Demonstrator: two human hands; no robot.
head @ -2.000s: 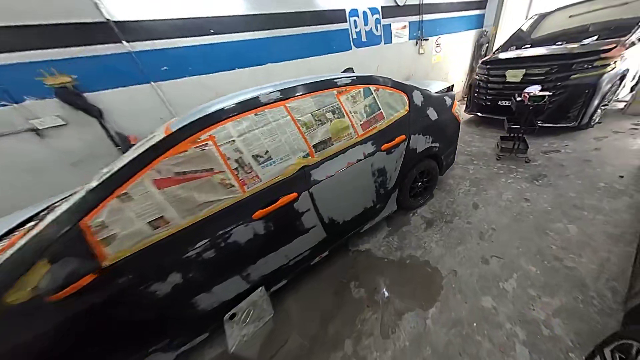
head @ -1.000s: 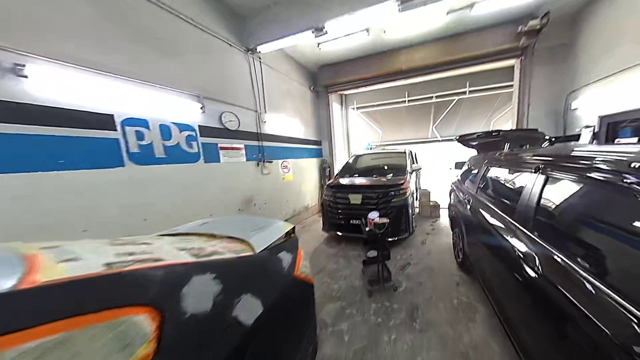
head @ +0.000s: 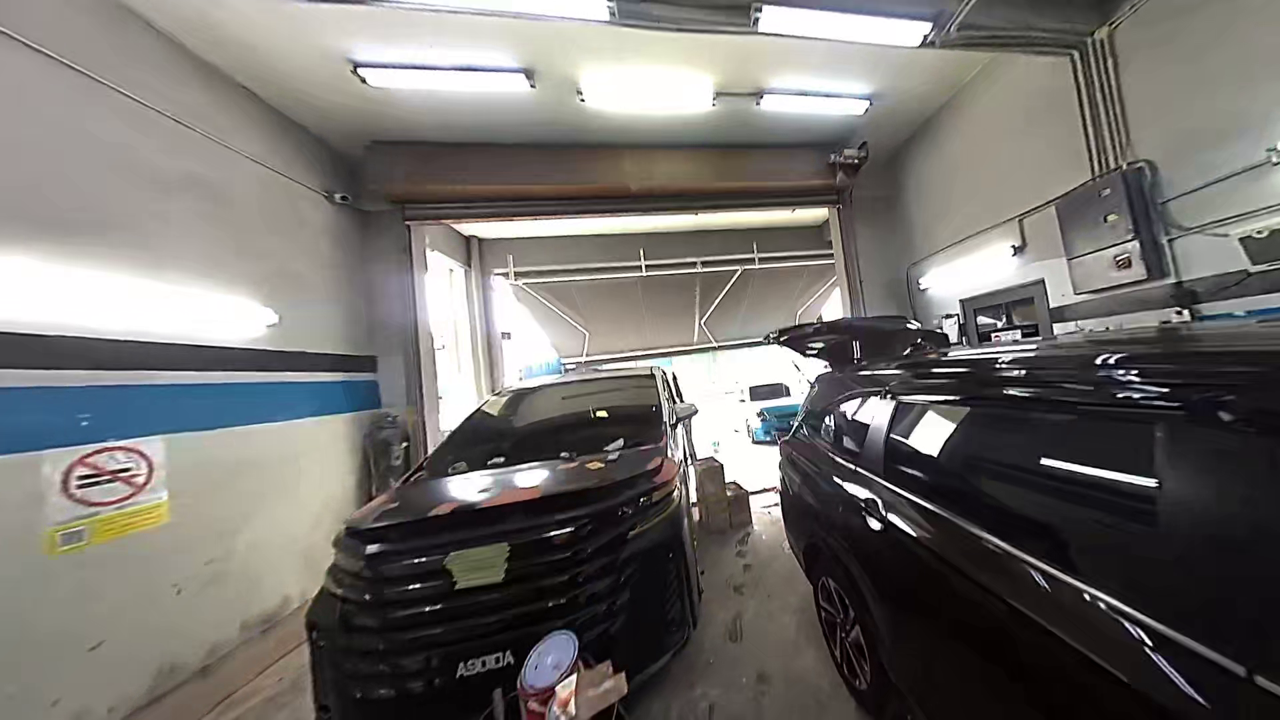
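Neither of my hands is in view, so what they hold or touch cannot be told. Ahead, left of the middle, a black van (head: 500, 540) faces me, with pale green masking tape (head: 478, 566) on its grille and small bits on its bonnet. At the bottom edge, in front of its bumper, a tin with a round lid (head: 550, 660) stands beside a piece of brown cardboard (head: 598, 690); what bears them is cut off by the frame. On the right a glossy black car (head: 1000, 530) stands with its tailgate (head: 860, 338) raised.
A concrete floor lane (head: 745, 620) runs between the two vehicles, with stacked cardboard boxes (head: 722, 495) beside the van near the open roller-shutter doorway. The left wall (head: 200, 530) bears a no-smoking sign (head: 108, 482). An electrical cabinet (head: 1110, 230) hangs on the right wall.
The view has swung right and come nearer the black van. The dark car with papered windows and orange tape, seen earlier on the left, is out of view.
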